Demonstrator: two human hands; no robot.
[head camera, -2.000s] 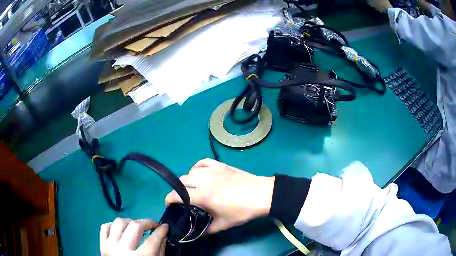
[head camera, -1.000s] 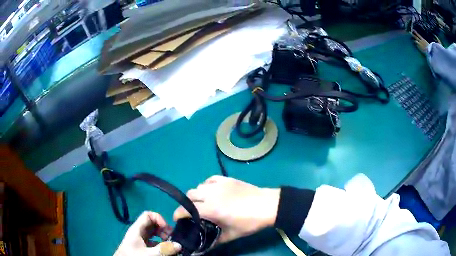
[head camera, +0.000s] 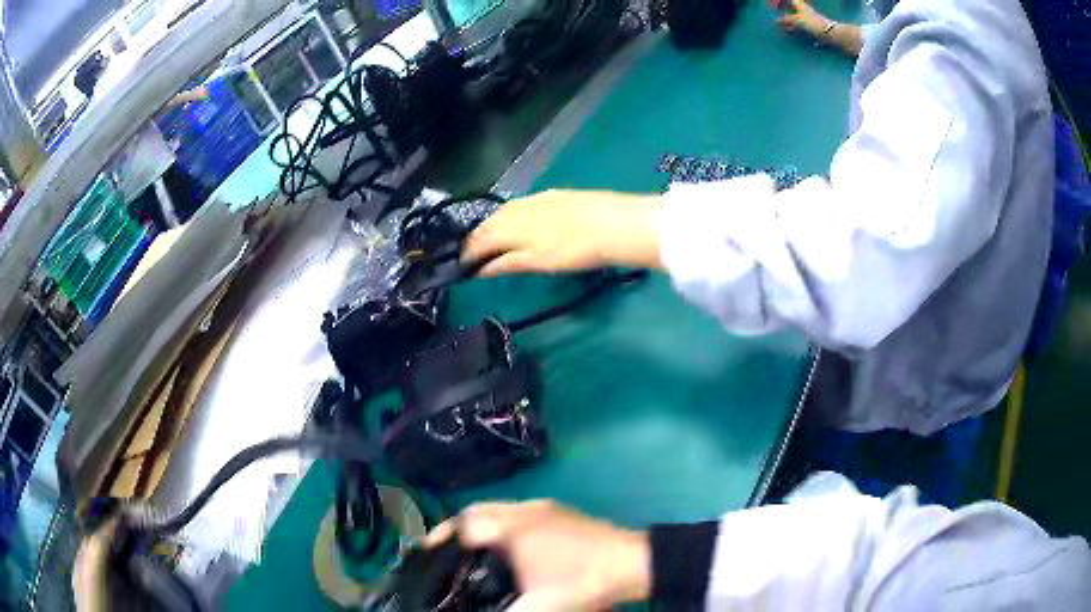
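My right hand, low in the head view, grips a black electrical unit that is partly hidden by my fingers and cut off by the bottom edge. My left hand is at the lower left, blurred and partly cut off, closed around a black cord bundle. A black cord arches from there towards the middle. Two more black units stand on the bench beyond my right hand, a nearer one with thin wires showing and a farther one. The tape roll lies partly under looped cord.
A coworker's hand in a pale sleeve reaches across to the cords behind the units. Their other hand is farther up the green bench. Cardboard and paper sheets are stacked at left. A patterned sheet lies behind the sleeve.
The view has swung right. My left hand has left the unit and now holds the cord bundle. My right hand still holds the unit. The coworker's arm has reached in over the cords.
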